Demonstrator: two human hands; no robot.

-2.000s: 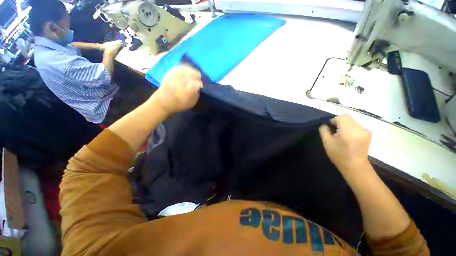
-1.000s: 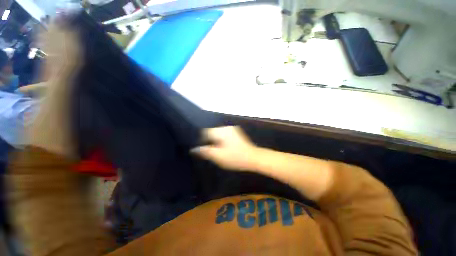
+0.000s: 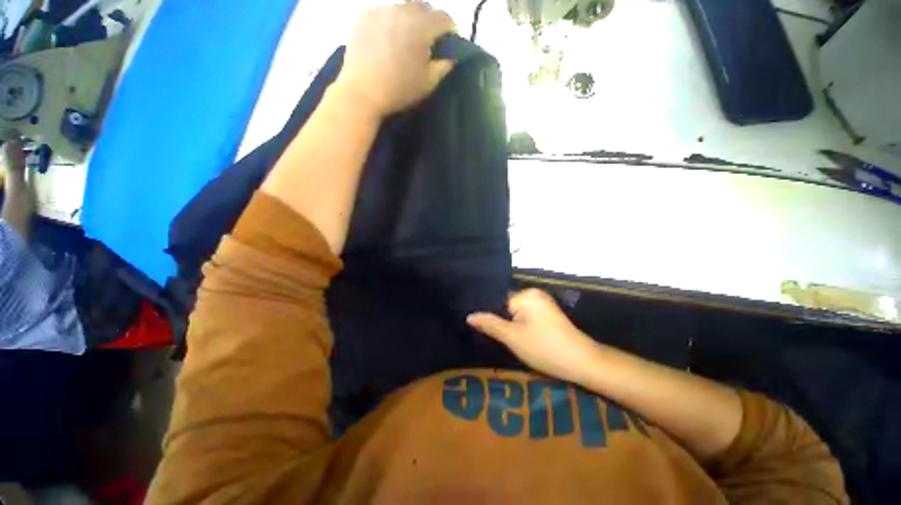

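Observation:
A dark garment [image 3: 435, 187] lies over the table's front edge and hangs down onto my lap. My left hand [image 3: 400, 59] grips its far end on the white table, left of the sewing machine's needle area [image 3: 553, 59]. My right hand [image 3: 529, 330] holds the garment's right edge at the table's front edge, thumb pointing left. The cloth is stretched between the two hands, with a fold across it. The needle area is cut off by the top edge of the picture.
A blue sheet [image 3: 183, 118] lies left of the garment. A black smartphone [image 3: 756, 69] and thread snips [image 3: 864, 178] lie on the right of the white table [image 3: 682, 222]. Another machine [image 3: 44, 94] and a person's striped sleeve [image 3: 40, 296] show at left. Something red [image 3: 143, 327] is below the sheet.
My left hand has come from the far left to the table beside the needle area, bringing the garment. My right hand still holds the cloth's edge. The view has shifted closer to the table.

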